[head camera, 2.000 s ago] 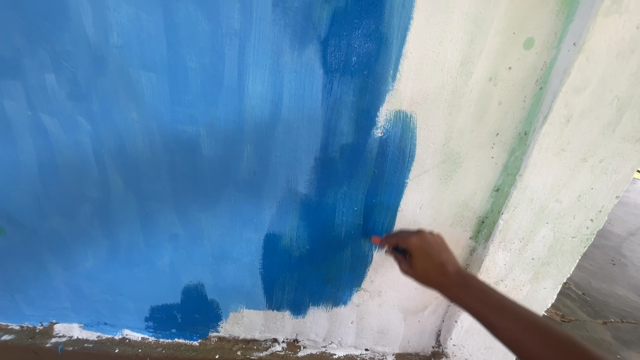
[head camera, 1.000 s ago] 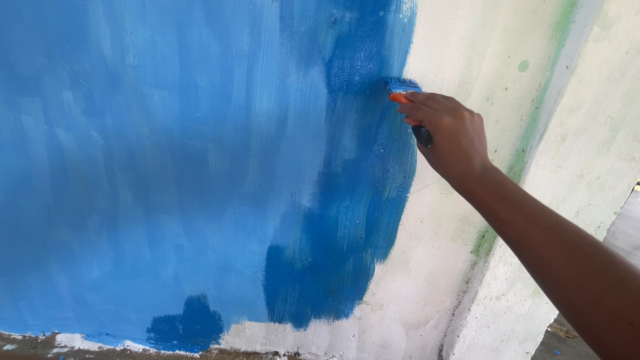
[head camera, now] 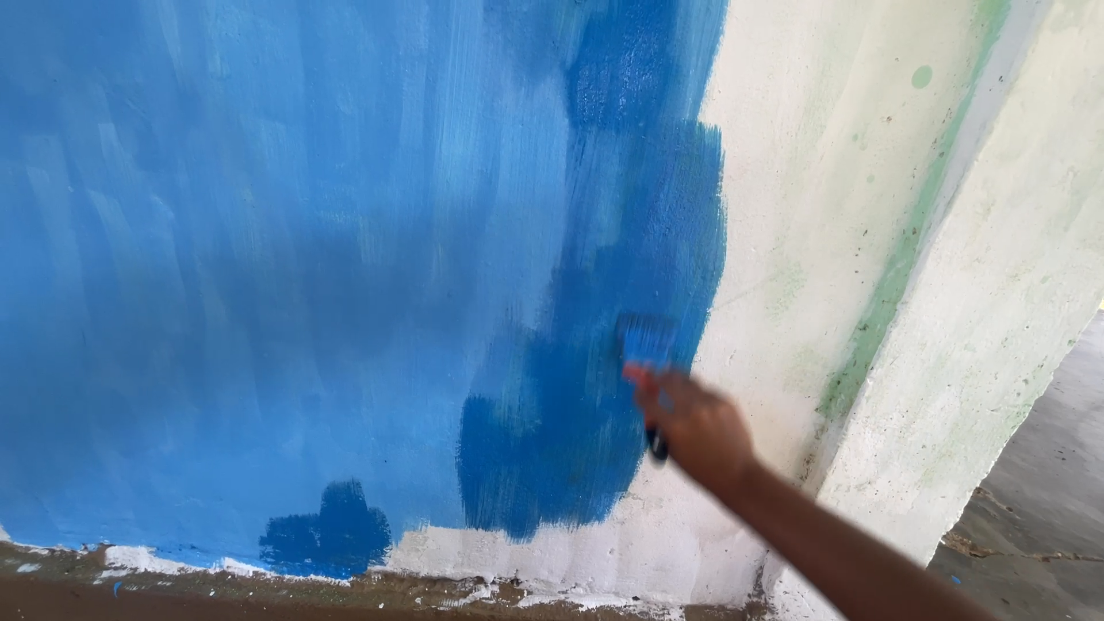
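My right hand (head camera: 700, 424) comes in from the lower right, closed around the handle of a paintbrush (head camera: 647, 343). The brush has a dark handle end and a red-orange part by the fingers; its blue-coated bristles point up and lie against the wall, slightly blurred. Beneath them is a band of darker, fresh-looking blue paint (head camera: 552, 431) that runs down the right side of the lighter blue wall (head camera: 302, 259). A separate dark blue patch (head camera: 332, 530) sits low on the wall. My left hand is out of view.
Right of the blue lies off-white wall (head camera: 776, 259) with a green-stained strip (head camera: 897, 276), then a projecting pale pillar (head camera: 975, 310). A paint-spattered brown ledge (head camera: 414, 591) runs along the wall's foot. Grey cracked floor (head camera: 1035, 483) shows at the lower right.
Since one second ago my right hand has moved down and a little left with the brush. The blue at the right edge, near the middle height, is wider than two seconds ago.
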